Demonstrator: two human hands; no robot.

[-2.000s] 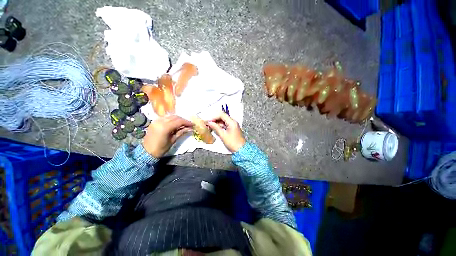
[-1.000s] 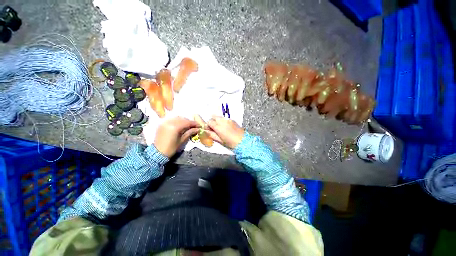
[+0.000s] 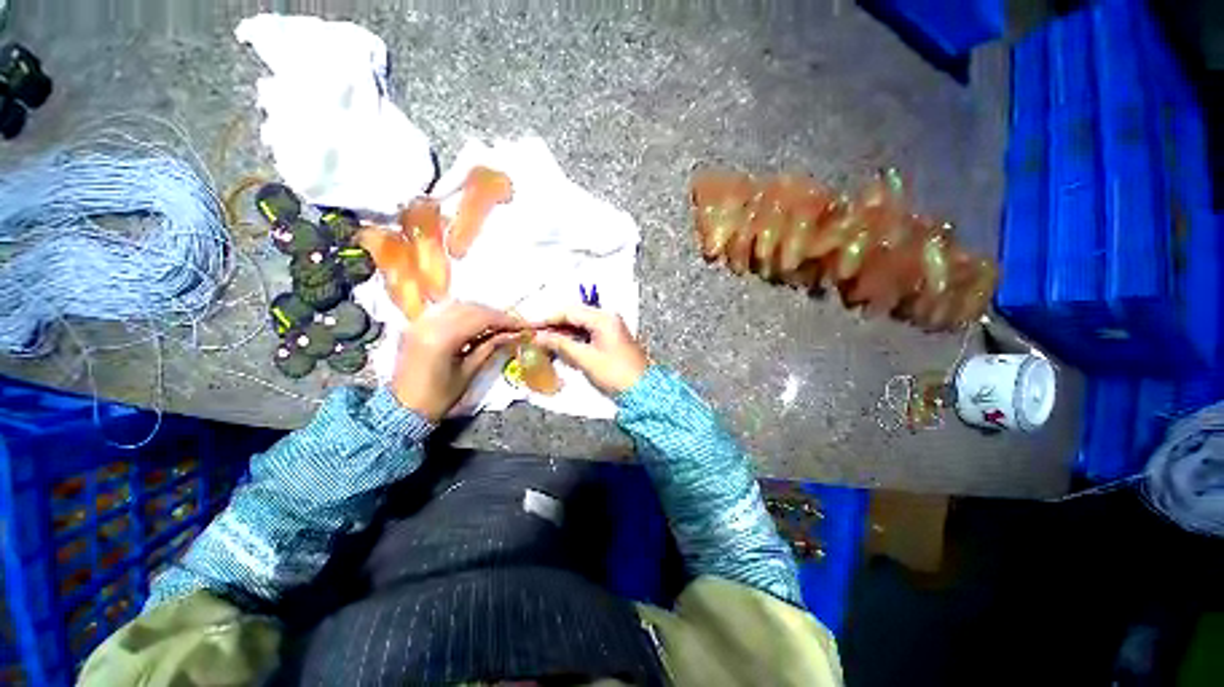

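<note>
My left hand (image 3: pixel 450 356) and my right hand (image 3: pixel 597 346) meet over the near part of the white cloth (image 3: pixel 571 228). Their fingertips pinch the top of a part-made assembly (image 3: pixel 540 369), an orange piece with yellow that hangs below the fingers. A thin strand shows just above the fingertips. Several loose orange pieces (image 3: pixel 479 211) lie on the cloth's left part. Dark round parts (image 3: pixel 320 282) are clustered left of the cloth. A small dark blue tool (image 3: pixel 589 294) lies on the cloth beyond my right hand.
A cord hank (image 3: pixel 121 242) lies left, a crumpled white cloth (image 3: pixel 336 121) beyond the pad. A row of orange pieces (image 3: pixel 839 242) lies right. A white mug (image 3: pixel 1004 391) stands near the right edge. Blue crates (image 3: pixel 1101 175) are stacked right; a mesh crate (image 3: pixel 121 537) is lower left.
The fingertips now pinch above the orange piece, which hangs lower and shows more than one second ago. The whole view has shifted slightly.
</note>
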